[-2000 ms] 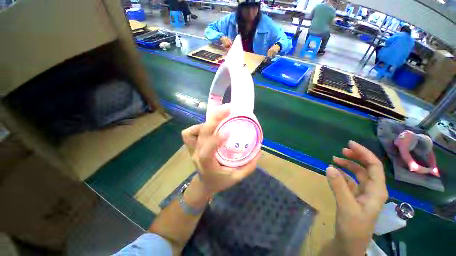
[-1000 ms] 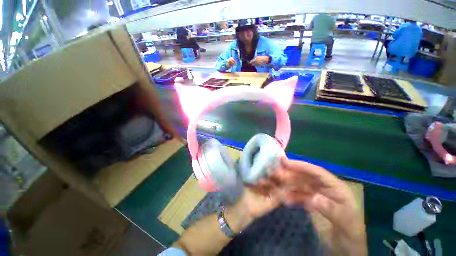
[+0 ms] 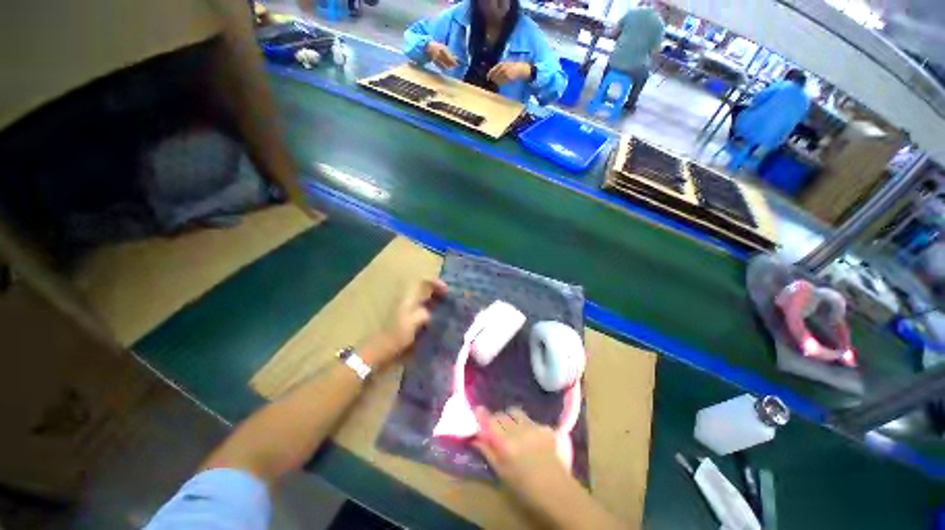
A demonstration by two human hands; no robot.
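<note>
Pink cat-ear headphones (image 3: pixel 463 385) lie on a dark grey dotted bag (image 3: pixel 518 277), ear cups towards the belt, headband towards me. The light-grey ear cushions show, and one cat ear glows pinkish white. My right hand (image 3: pixel 518 445) is on the headband, fingers curled over it and hiding part of it. My left hand (image 3: pixel 412 316) is at the bag's upper left edge, fingers bent against it; whether they pinch it is unclear. The bag lies on a tan board (image 3: pixel 620 414).
A large open carton (image 3: pixel 207 259) with dark bagged items stands left. A green conveyor belt (image 3: pixel 477 212) runs beyond the board. Other pink headphones (image 3: pixel 798 311) lie on a grey bag on the belt. A white bottle (image 3: pixel 734 422), cloth (image 3: pixel 723 495) and thin tools are at right. A person in blue sits across.
The headphones have come down from the air onto the bag, ear cups now pointing away. My left hand has left them for the bag's edge. My right hand has moved down to the headband.
</note>
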